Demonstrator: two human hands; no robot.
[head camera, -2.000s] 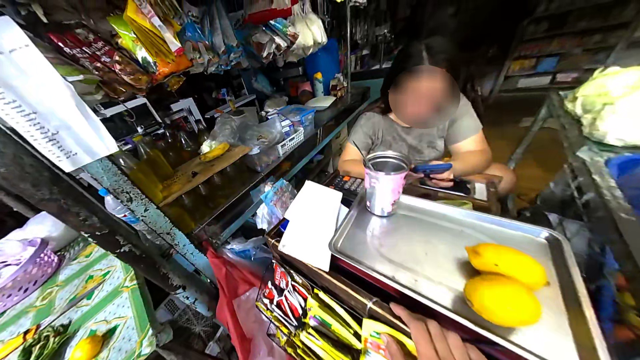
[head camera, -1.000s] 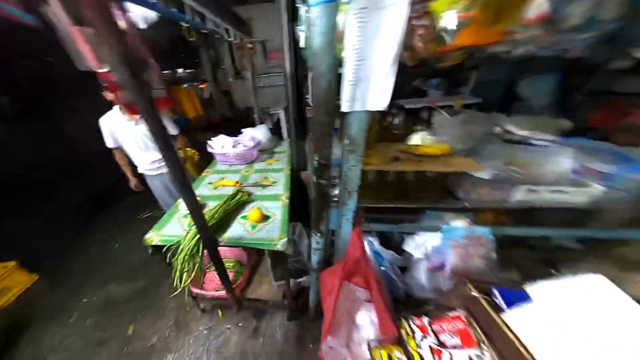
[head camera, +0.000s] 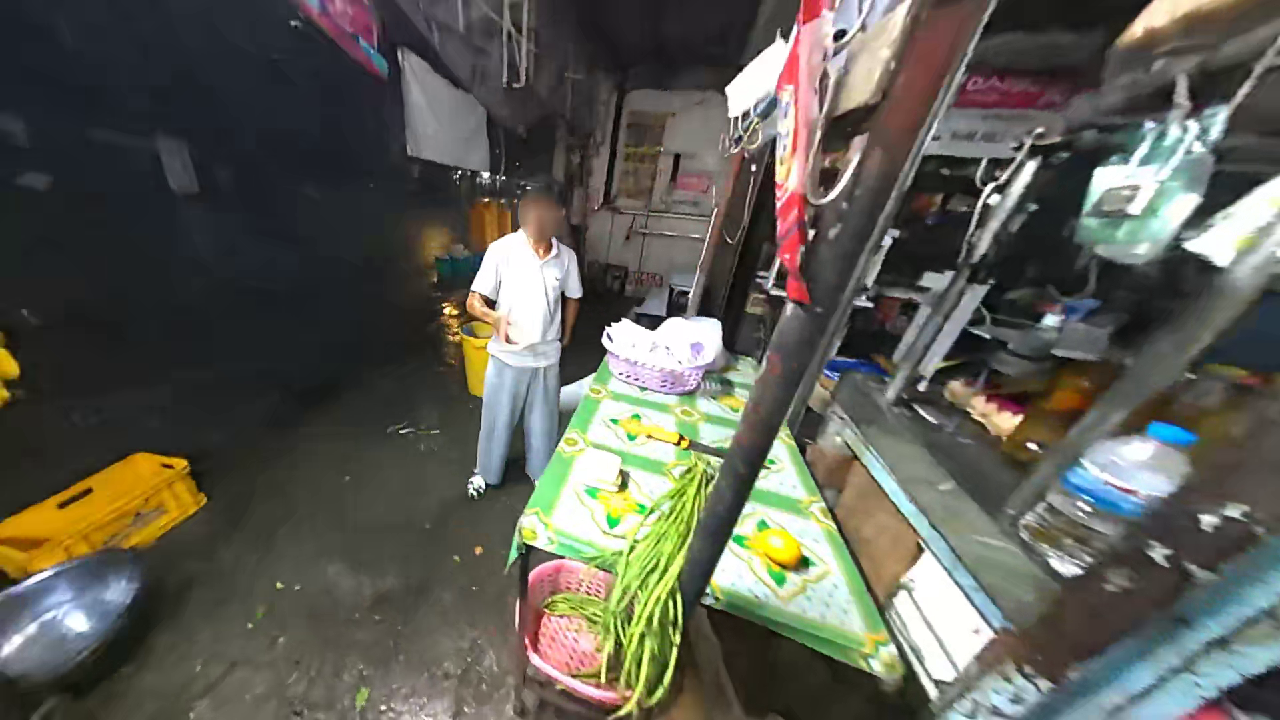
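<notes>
Neither of my hands shows in the head view now. A table with a green and white patterned cloth (head camera: 715, 590) stands at the centre right. Long green beans (head camera: 655, 590) lie on its near part and hang over the edge, beside a pink plastic basket (head camera: 540, 610) that holds more of them. A yellow fruit (head camera: 778, 547) rests near the right side. A knife with a yellow handle (head camera: 655, 433) lies across the cloth. At the far end sits a purple basket (head camera: 655, 374) filled with white plastic bags.
A dark slanted post (head camera: 770, 420) crosses in front of the table. Beyond it a person in a white shirt (head camera: 530, 290) stands on the wet floor. A yellow crate (head camera: 110, 505) and a metal basin (head camera: 65, 615) are at left. A water bottle (head camera: 1110, 495) is at right.
The view has swung far to the left, away from the tray with two yellow fruits and the seated person. The fingers seen at the tray's near edge are out of view.
</notes>
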